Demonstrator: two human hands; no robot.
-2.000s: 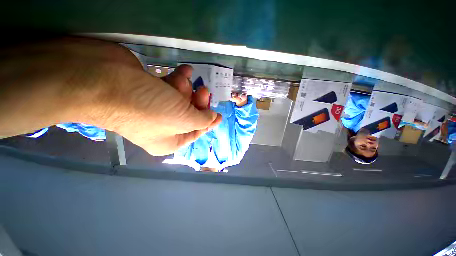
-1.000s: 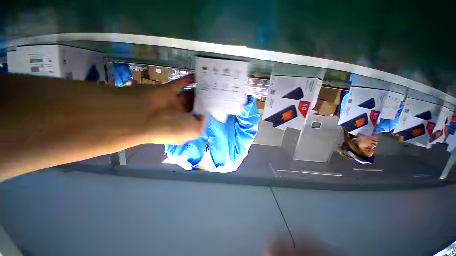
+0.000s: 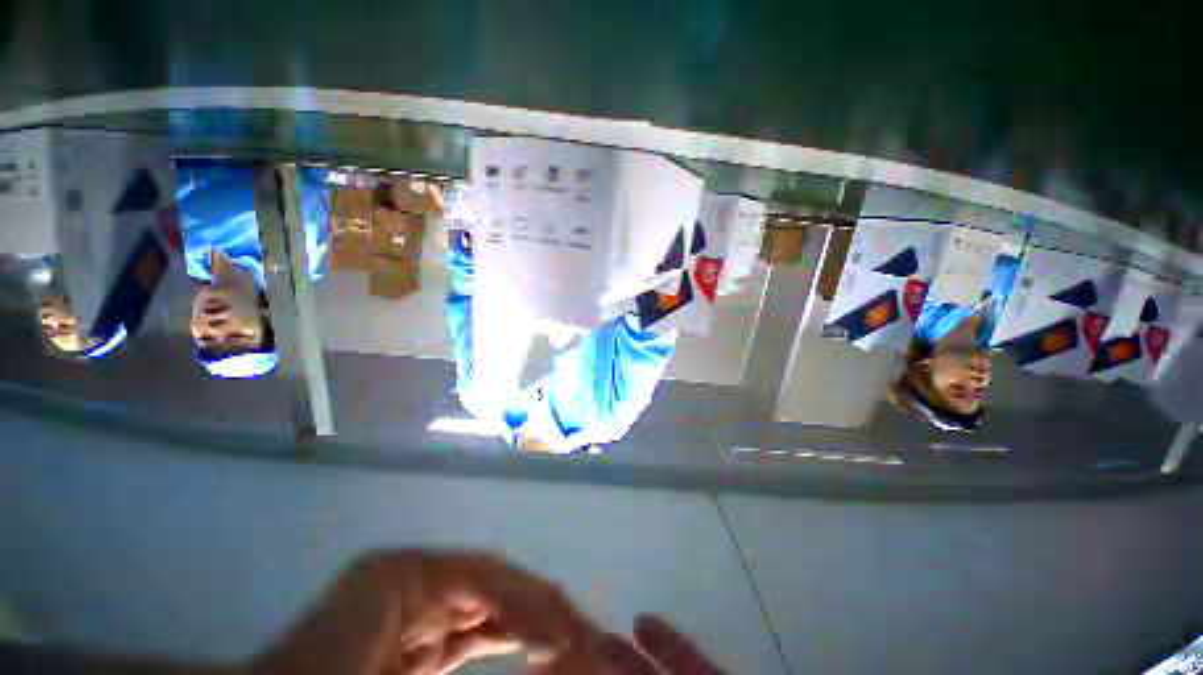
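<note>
The picture is upside down. My right hand (image 3: 449, 613) is low in the picture, blurred, coming in from the lower left with bent fingers. Fingertips that seem to be of my left hand (image 3: 660, 646) show at the bottom edge beside it; the rest is cut off. I cannot tell whether either hand holds anything. A white retail box (image 3: 548, 237) with rows of small icons stands at the centre, apart from my hands. Its other visible face is angled to the right.
The dark green belt (image 3: 739, 66) with its pale rail (image 3: 633, 129) crosses the top. Several printed boxes stand left (image 3: 112, 237) and right (image 3: 877, 284). People in blue (image 3: 224, 218) are opposite, with brown cartons (image 3: 383, 237) behind. Grey floor (image 3: 897, 567) fills the bottom.
My right hand has left the icon-faced box and moved down in the picture, near the other fingertips. The boxes have shifted to the right, and more people show on the left.
</note>
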